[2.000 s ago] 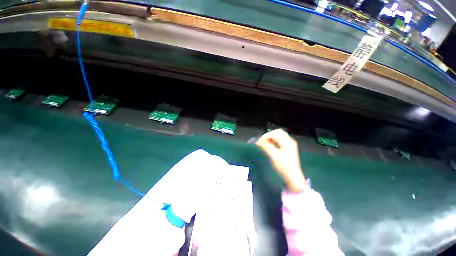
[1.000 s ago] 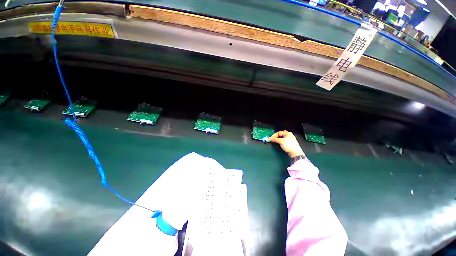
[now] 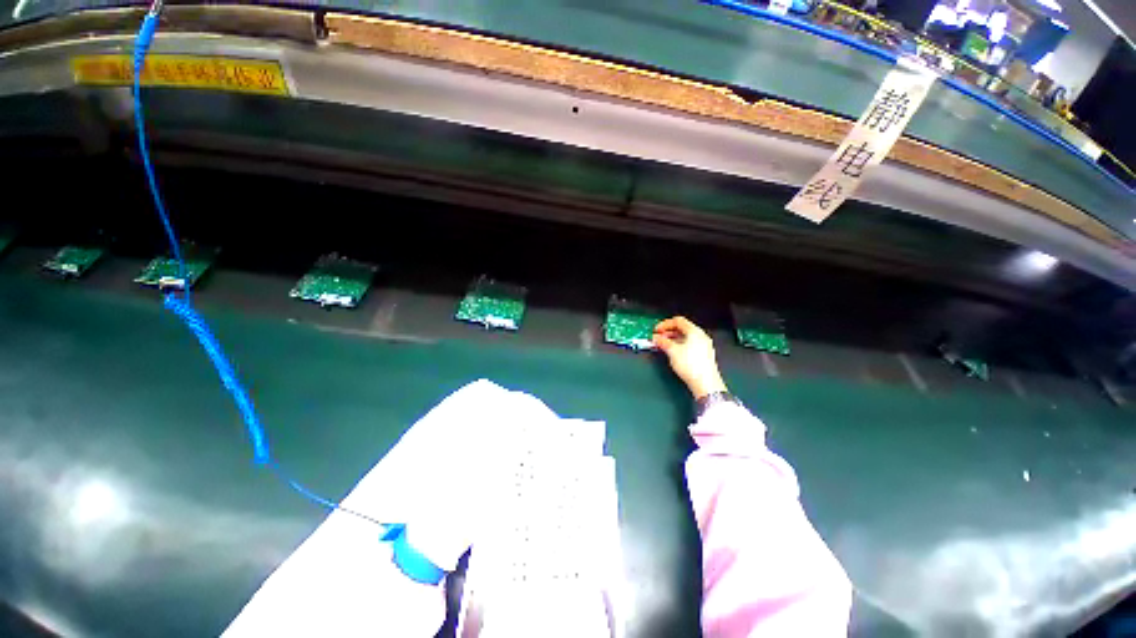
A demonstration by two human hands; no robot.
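Observation:
My right hand [image 3: 686, 354] reaches over the conveyor with thumb and fingertips together at the right near corner of a green circuit board [image 3: 629, 325]. Whether a label is between the fingertips is too small to tell. My left hand [image 3: 463, 499] is overexposed to white, with a blue wrist strap [image 3: 416, 557] at its wrist. It holds a white label sheet [image 3: 548, 511] with rows of small dark marks over the green bench. The left fingers are hidden or washed out.
More green boards [image 3: 491, 304] lie spaced along the dark conveyor [image 3: 548, 328]. A coiled blue cord [image 3: 221, 365] hangs at the left. A white paper tag [image 3: 860, 147] hangs from the raised metal-edged shelf [image 3: 498, 119]. Glare lies on the green bench [image 3: 374, 396].
The boards have moved left along the conveyor since one second ago. My right hand has moved left with one board, staying at its corner. The left hand and sheet have hardly moved.

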